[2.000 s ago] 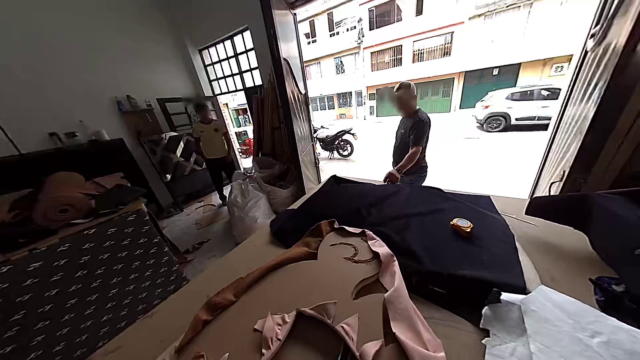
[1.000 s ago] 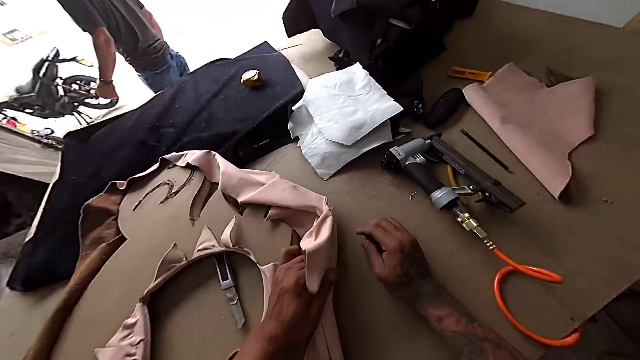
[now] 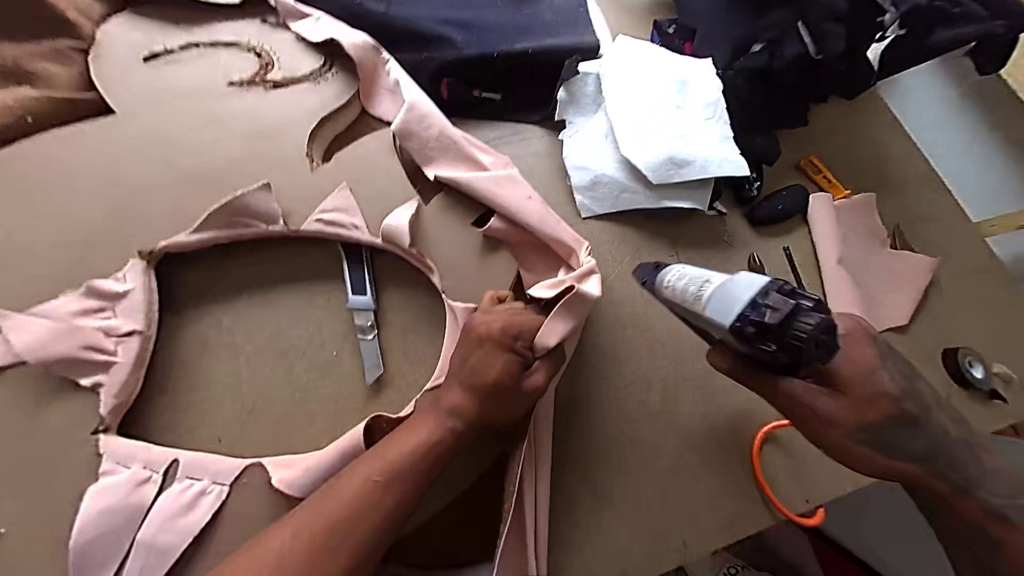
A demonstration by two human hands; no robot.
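My left hand (image 3: 504,360) grips the pink fabric (image 3: 456,160) where it folds around the right edge of a large tan panel (image 3: 200,144). A pneumatic stapler (image 3: 736,308) is in my right hand (image 3: 840,400), its narrow end pointing left toward the fabric, apart from it. Part of an orange air hose (image 3: 764,472) shows below that hand. The panel has a big oval opening edged with pink fabric cut into flaps. Inside the opening, a utility knife (image 3: 364,312) lies with its blade out.
White cloth pieces (image 3: 664,120) lie beyond the stapler, beside dark fabric (image 3: 496,48). To the right are an orange-handled tool (image 3: 824,178), a black rounded object (image 3: 778,205), a pink fabric scrap (image 3: 864,256) and a roll of black tape (image 3: 968,368).
My right hand, empty one second ago, now holds the stapler, which lay on the table then. My left hand stays at the pink fabric. The view has moved closer to the panel.
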